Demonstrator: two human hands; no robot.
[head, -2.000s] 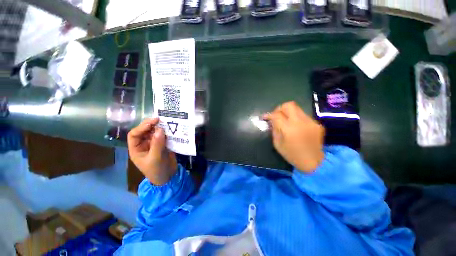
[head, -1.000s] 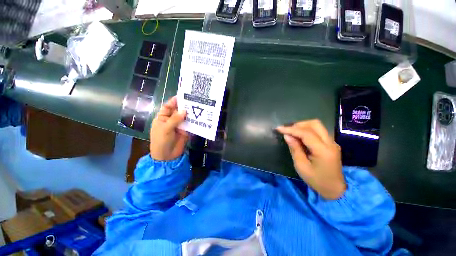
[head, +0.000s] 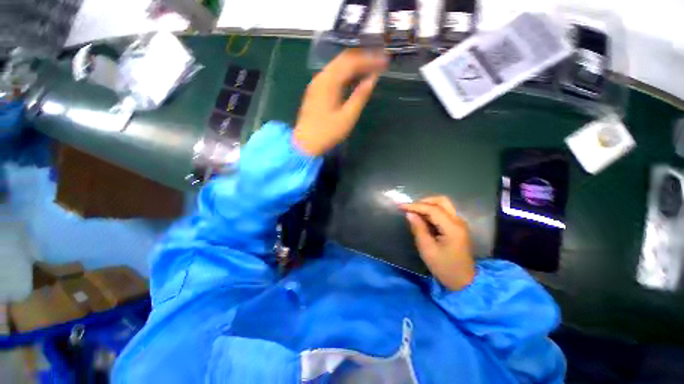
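Observation:
The printed packet (head: 499, 64) with a QR code lies tilted over the tray of closed phones at the upper right. My left hand (head: 337, 101) is blurred, with thumb and fingers apart and nothing seen in it, left of the packet and just below the tray. My right hand (head: 444, 238) is over the bench with thumb and forefinger close together, beside a bright glare; whether a small thing is between the fingertips cannot be told. A black smartphone (head: 532, 206) with glowing text and a bright reflection lies right of my right hand.
Closed phones (head: 400, 24) sit in the clear tray at the top. A strip of dark films (head: 226, 112) and a crumpled clear bag (head: 154, 71) lie left. A white card (head: 600, 142) and a phone with a round camera block (head: 661, 232) lie right.
My left hand has let go of the packet and moved up; the packet now lies over the tray at the upper right. My right hand remains low over the bench. The camera view has shifted.

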